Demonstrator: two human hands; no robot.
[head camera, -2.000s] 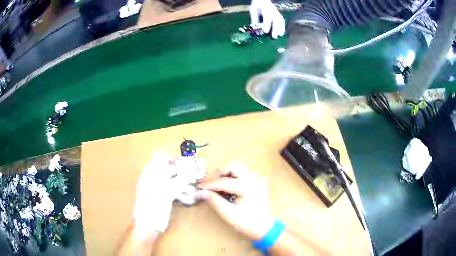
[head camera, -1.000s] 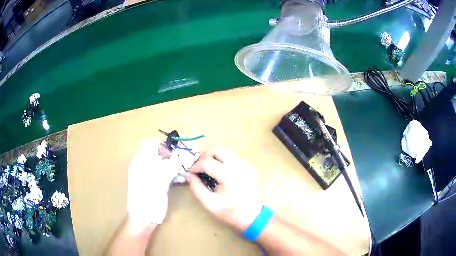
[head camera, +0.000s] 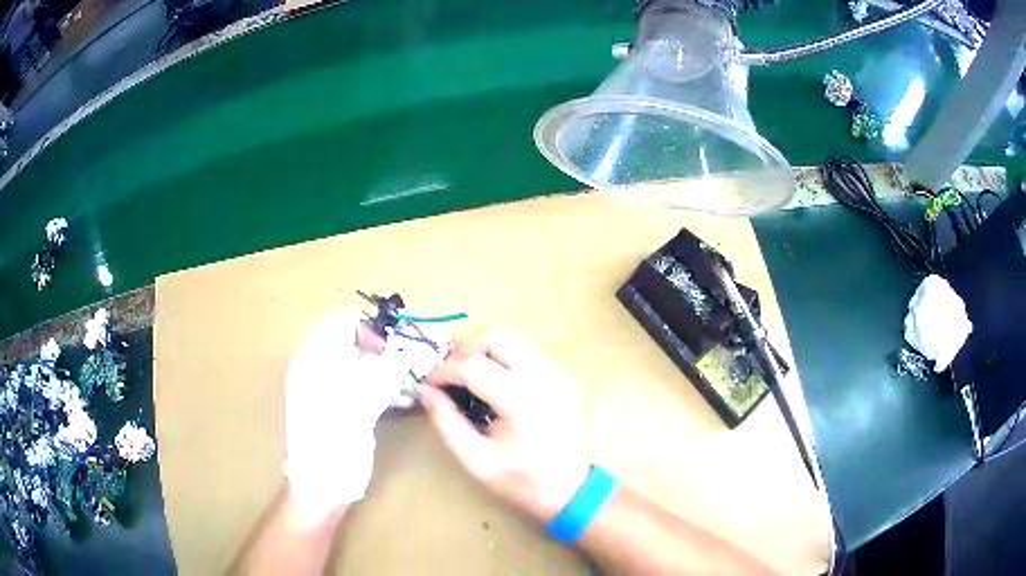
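Observation:
My left hand, in a white glove, holds a wired assembly over the tan board. The assembly's dark end sticks up past my fingers, with a green wire pointing right and blue and dark wires beside it. Its pale part blends with the glove. My bare right hand, with a blue wristband, has its fingertips at the assembly's lower right side. A black part shows in its curled fingers. The exact contact between the fingertips is hidden.
A soldering iron lies across its black stand at the right of the board. A clear fume hood hangs above the back edge. Assemblies are heaped at left; others sit on the green belt. A white bundle lies at right.
The other person's gloved hand at the far side of the belt has left view. The belt's assemblies have shifted left. My hands remain together around the assembly, whose wires now show more clearly.

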